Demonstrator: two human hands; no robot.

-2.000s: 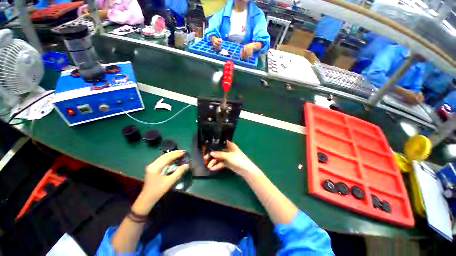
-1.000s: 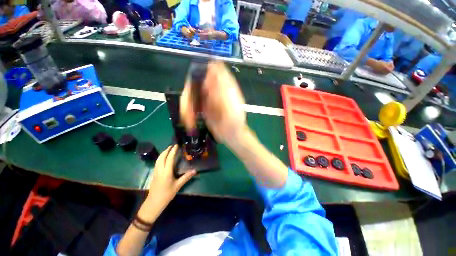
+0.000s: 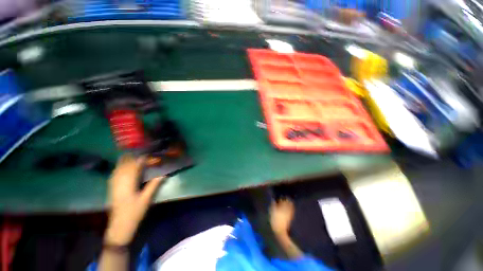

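The frame is blurred. The black toggle press [image 3: 161, 127] stands on the green bench at the left, its red handle [image 3: 126, 128] lowered toward me. An orange piece shows low in the press. My left hand [image 3: 127, 185] is at the near edge of the press base, fingers near the handle's end; whether it grips anything cannot be told. My right hand [image 3: 282, 211] is below the bench edge over a dark tray [image 3: 307, 204]; its fingers are blurred and I cannot tell if it holds a part.
The red compartment tray [image 3: 318, 108] lies on the bench at right, with black parts [image 3: 304, 132] in its near pockets. Blurred black parts [image 3: 71, 160] stand left of the press. A white slip [image 3: 337, 220] lies on the dark tray. A blue box [image 3: 16, 114] is cut off at left.
The view has swung right and down. My right hand has left the press handle and moved below the bench edge. The red handle is now visible, lowered. My left hand stays by the press.
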